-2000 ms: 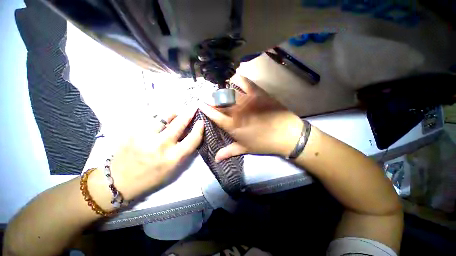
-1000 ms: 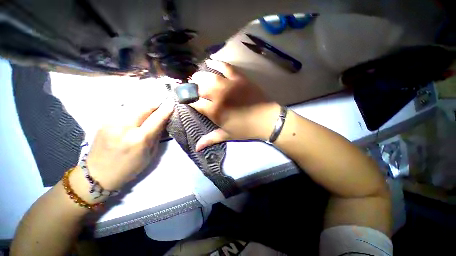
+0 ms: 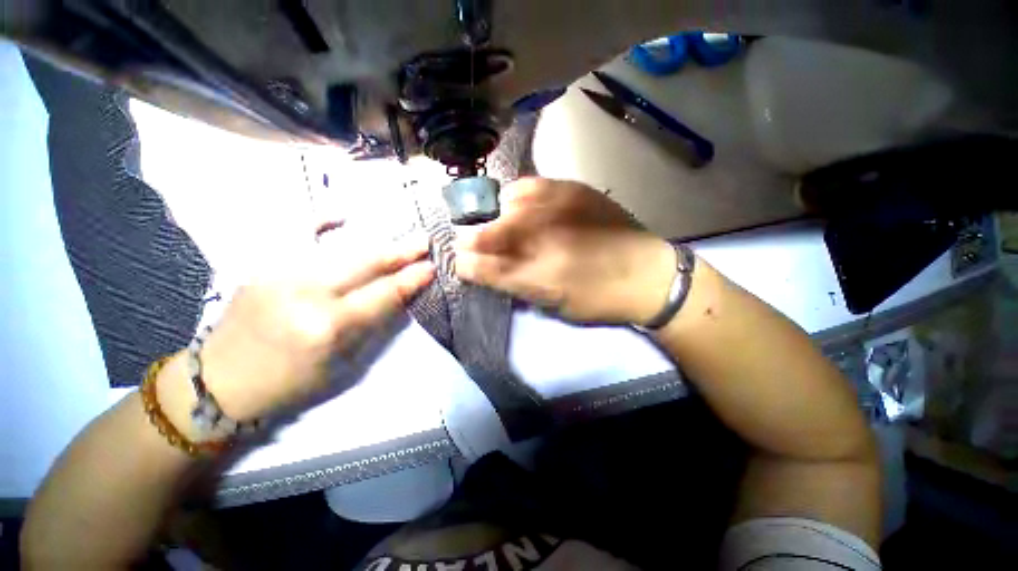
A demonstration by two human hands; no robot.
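Observation:
A dark striped fabric piece (image 3: 482, 335) runs from behind the round grey-silver knob (image 3: 471, 200) toward me and over the table's front edge. A pale strip (image 3: 474, 418) hangs over the edge beside it. My left hand (image 3: 301, 323) lies flat, its fingertips on the fabric's left side. My right hand (image 3: 564, 251) has its fingers bent on the fabric's right side, just right of the knob. The needle is hidden behind the knob, and glare washes out the area to its left. Whether the fingers pinch the fabric is unclear.
A dark wavy-edged cut piece (image 3: 112, 234) lies at the left. Dark blue snips (image 3: 659, 123) and blue scissor handles (image 3: 687, 50) lie on the beige bed (image 3: 603, 167) at the back right. The machine head hangs overhead. A grey ruler (image 3: 335, 474) runs along the front edge.
The fabric lies flatter and straighter, and more of it shows behind the knob. My right thumb no longer lies spread across it. The whole view has shifted slightly.

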